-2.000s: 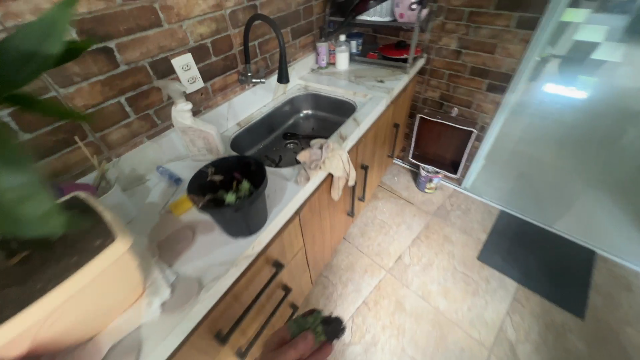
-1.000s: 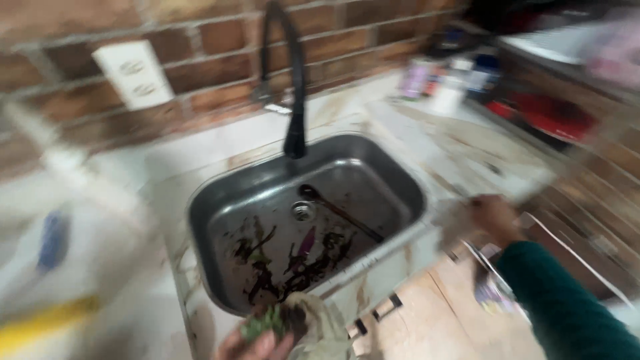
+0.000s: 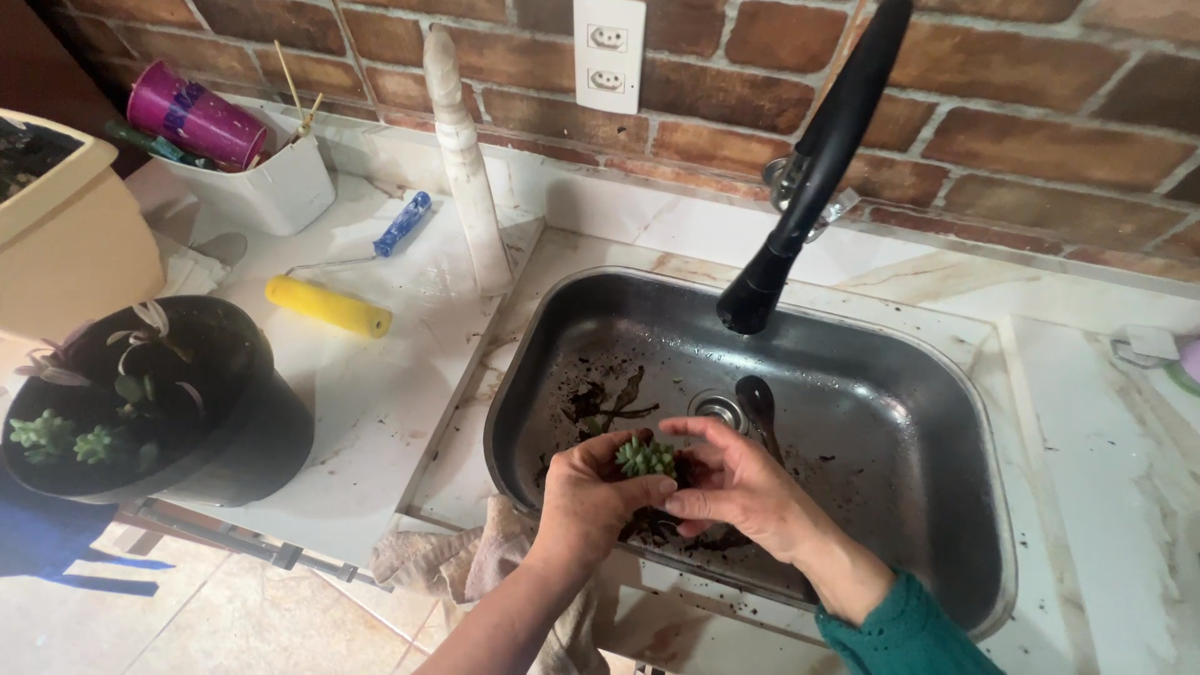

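Observation:
Over the front of the stainless steel sink (image 3: 900, 422), my left hand (image 3: 600, 487) grips a small green succulent (image 3: 645, 457) with dark soil at its base. My right hand (image 3: 741, 483) cups the plant's other side, fingers curved around the soil. Below lie dark plant debris (image 3: 609, 403) and a dark-handled utensil (image 3: 757, 403) beside the drain. A black plastic pot (image 3: 281, 441) with soil and several small succulents stands on the counter at the left. The underside of the root clump is hidden by my fingers.
A black faucet (image 3: 806, 178) arches over the sink. On the left counter are a yellow paint roller (image 3: 328, 306), a white container (image 3: 281, 192) holding a purple cup (image 3: 197, 117), and a cream planter (image 3: 75, 244). A cloth glove (image 3: 469, 562) hangs over the front edge.
The view has swung toward the sink and left counter. My right hand, apart at the right one second ago, has come to the succulent beside my left hand.

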